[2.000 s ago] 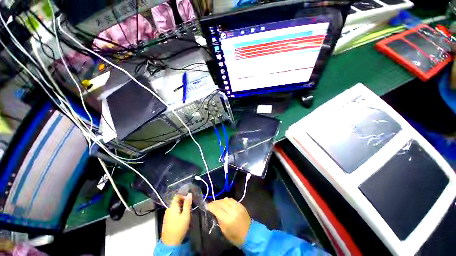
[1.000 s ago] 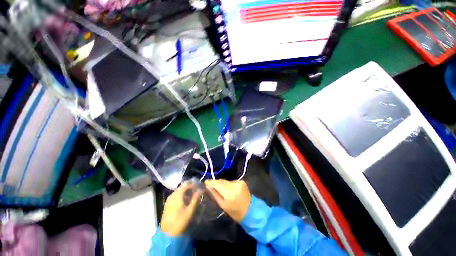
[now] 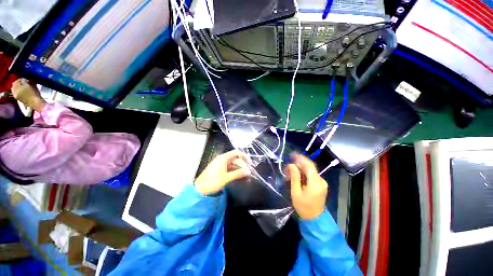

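Note:
My left hand (image 3: 224, 171) pinches the edge of a clear, crinkled film (image 3: 265, 180) at the bench's front edge. My right hand (image 3: 306, 186) has its fingers curled at the film's right side; its fingertips are blurred. A film corner hangs below, between my hands. A dark tablet (image 3: 241, 110) lies just beyond my left hand, with white cables beside it. Another glossy dark tablet (image 3: 367, 126) lies to the right, with a white cable plug (image 3: 332, 164) at its near edge. What lies under the film is dark and hard to tell.
A grey test instrument (image 3: 281, 46) stands behind, with a black tablet (image 3: 251, 13) on top. Monitors stand left (image 3: 102, 48) and right (image 3: 457, 43). A black mouse (image 3: 179, 109) lies left. White foam trays stand left (image 3: 175, 148) and right (image 3: 440, 188). A person's pink sleeve (image 3: 70, 143) is at far left.
The view has swung left, showing the left monitor and a person in pink. My hands have moved apart, and the clear film now shows spread between them.

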